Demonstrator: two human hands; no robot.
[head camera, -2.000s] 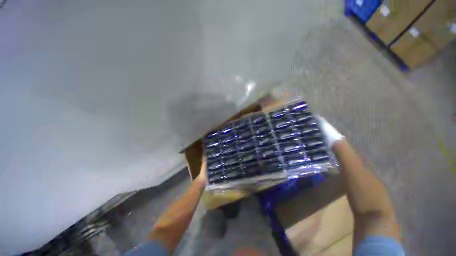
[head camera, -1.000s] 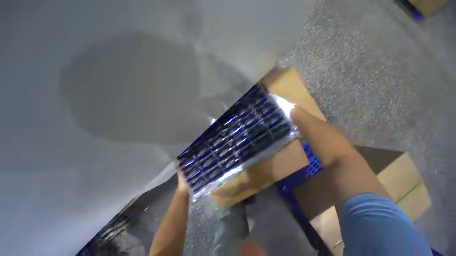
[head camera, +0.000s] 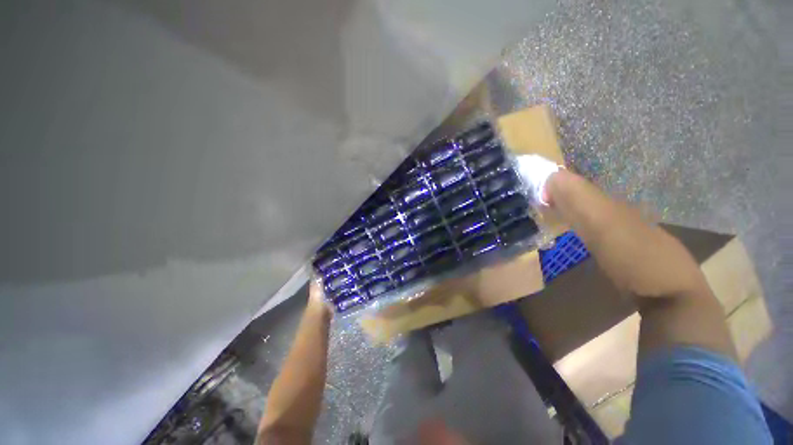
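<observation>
A clear blister tray (head camera: 426, 217) filled with glossy black parts lies tilted across the middle of the view, over an open brown carton (head camera: 456, 295). My left hand (head camera: 320, 300) is bare and holds the tray's lower left end; its fingers are mostly hidden by the tray. My right hand (head camera: 541, 178) wears a white glove and holds the tray's right end. The tray hides the inside of the carton, so I cannot tell whether it rests on anything there.
A large pale panel (head camera: 174, 174) fills the left side, close to the tray. A second open carton (head camera: 600, 348) stands at the lower right. A blue crate (head camera: 565, 254) shows between the cartons. Grey floor (head camera: 661, 104) is at the upper right. Dark machinery (head camera: 204, 404) is at the lower left.
The tray has moved left and tilted over the carton, with both hands still on it. The blue crate and boxes at the upper right have left the view.
</observation>
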